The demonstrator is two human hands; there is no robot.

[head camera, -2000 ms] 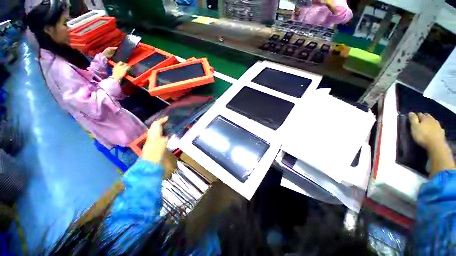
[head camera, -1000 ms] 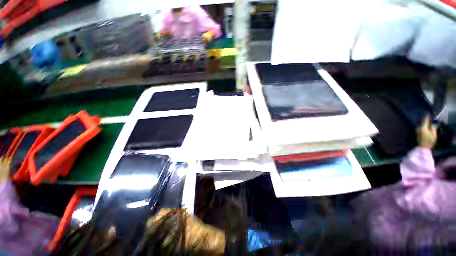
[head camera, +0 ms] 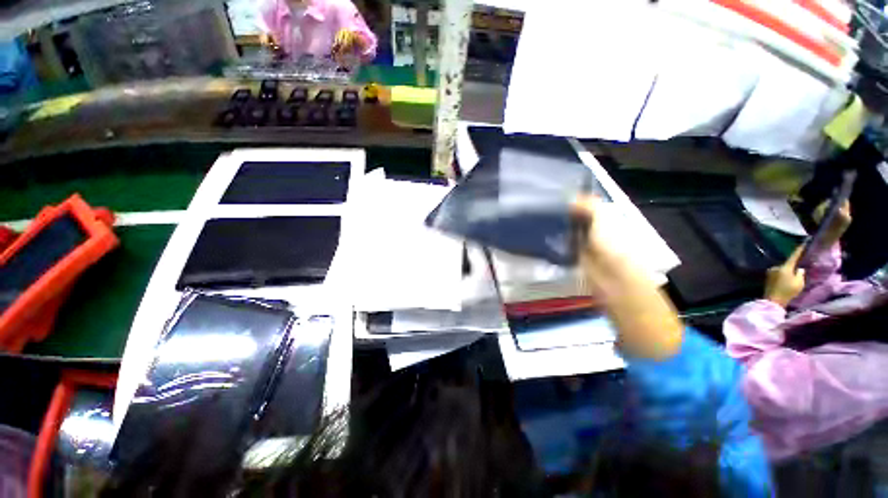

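Observation:
My right hand (head camera: 584,224) grips the right edge of a dark glossy tablet panel (head camera: 516,199), tilted and blurred, above the white foam tray stack (head camera: 633,238). My left hand is not in view. The long white foam tray (head camera: 161,277) at left has three recesses; dark slabs lie in the far recess (head camera: 284,183) and middle recess (head camera: 261,250). A shiny tablet (head camera: 200,374) lies askew over the nearest recess, its lower end hidden by dark hair.
White sheets (head camera: 399,243) are piled between the trays. Red foam frames (head camera: 68,258) lie at left on the green belt. A metal post (head camera: 450,88) stands behind. A person in a pink smock (head camera: 808,360) works at right; another sits across the belt.
My right hand has come into view and lifted a panel from the right-hand tray stack. The view has shifted slightly to the right. The shiny tablet still overlaps the near recess.

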